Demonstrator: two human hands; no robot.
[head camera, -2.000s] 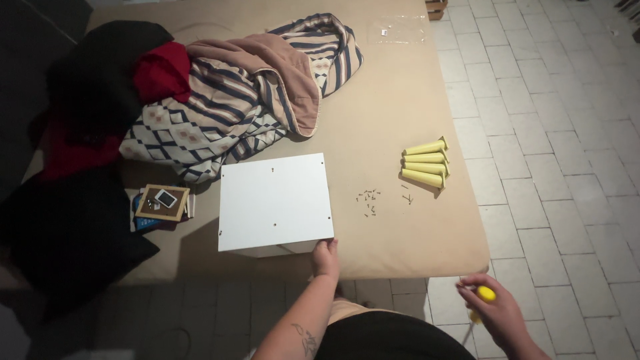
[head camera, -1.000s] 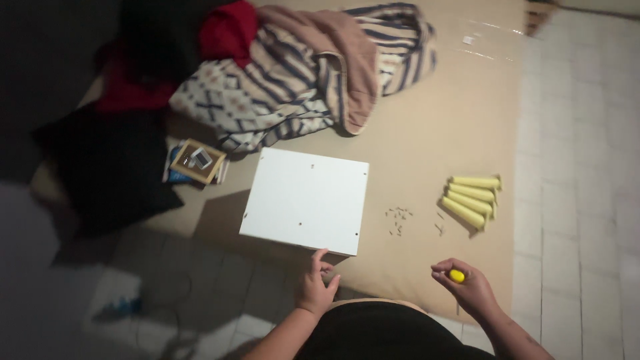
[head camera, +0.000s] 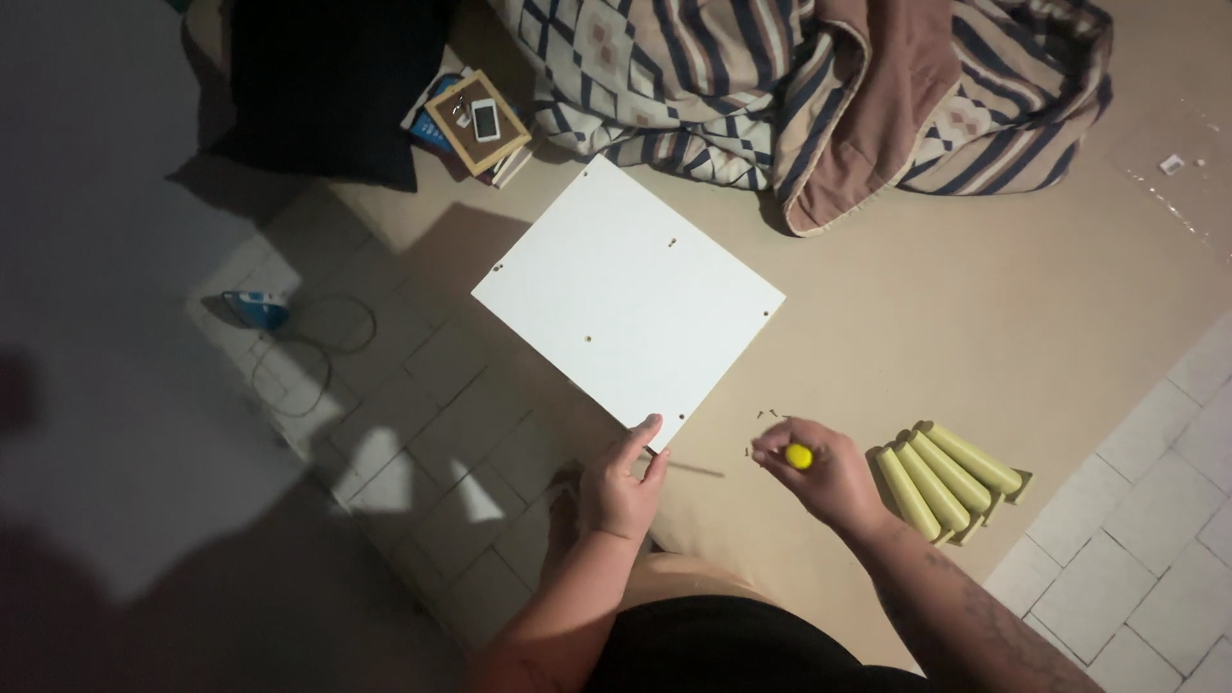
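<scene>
A white panel with small holes, the top face of a box-like piece, lies on the beige-covered bed. My left hand touches its near corner, thumb on top and fingers at the edge. My right hand is closed round a screwdriver with a yellow handle; the handle's end faces up. Beside that hand several small screws lie on the cover, partly hidden by it. Several yellow-green tapered furniture legs with mounting plates lie side by side to the right of my right hand.
A patterned blanket is heaped behind the panel. A cork-faced frame with a small white device lies on books at the upper left, near a black cloth. On the tiled floor stands a blue iron with its cord.
The white panel has turned so that one corner points toward me. My left hand is now on that near corner, and my right hand has moved in over the screws. The view has also turned.
</scene>
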